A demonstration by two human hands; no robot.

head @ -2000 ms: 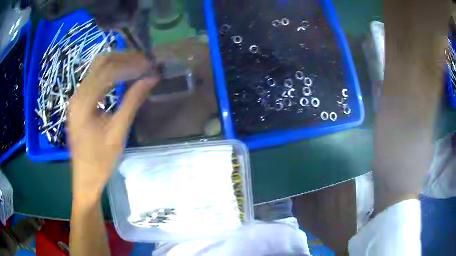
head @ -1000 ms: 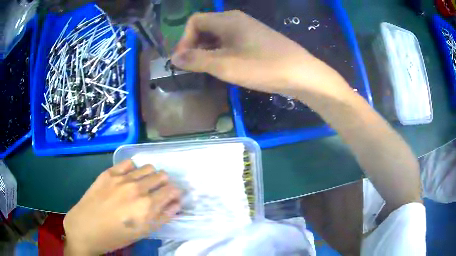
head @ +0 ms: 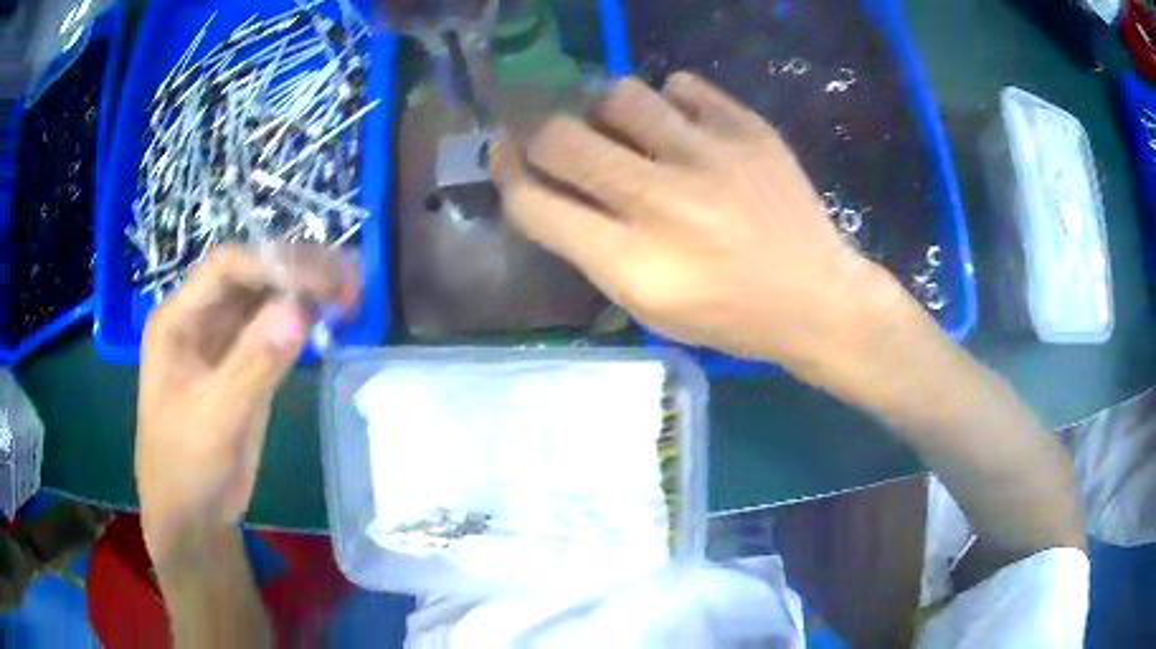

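My left hand [head: 222, 368] is at the near edge of the blue tray of rod parts [head: 241, 165], blurred, its thumb and fingers pinched around a small part, probably a rod part with a whitish end showing below the fingertips. My right hand [head: 691, 209] is over the press base plate [head: 488, 273], its fingertips at the right side of the silvery fixture block [head: 462, 157], under the dark ram [head: 459, 70]. Whether its fingers hold a ring is hidden. The clear box [head: 340, 488] nearest my body holds rods in rows, some with yellow ends.
The blue ring tray [head: 957, 273] with scattered shiny rings lies right of the press, partly under my right arm. A clear box with whitish contents [head: 1062, 222] lies farther right. Another blue tray [head: 57, 228] is at the far left. A red stool [head: 121, 583] shows below the bench edge.
My left hand has moved from the clear box up to the rod tray. My right hand stays at the fixture block, now with its back turned more to view. The whole view has shifted.
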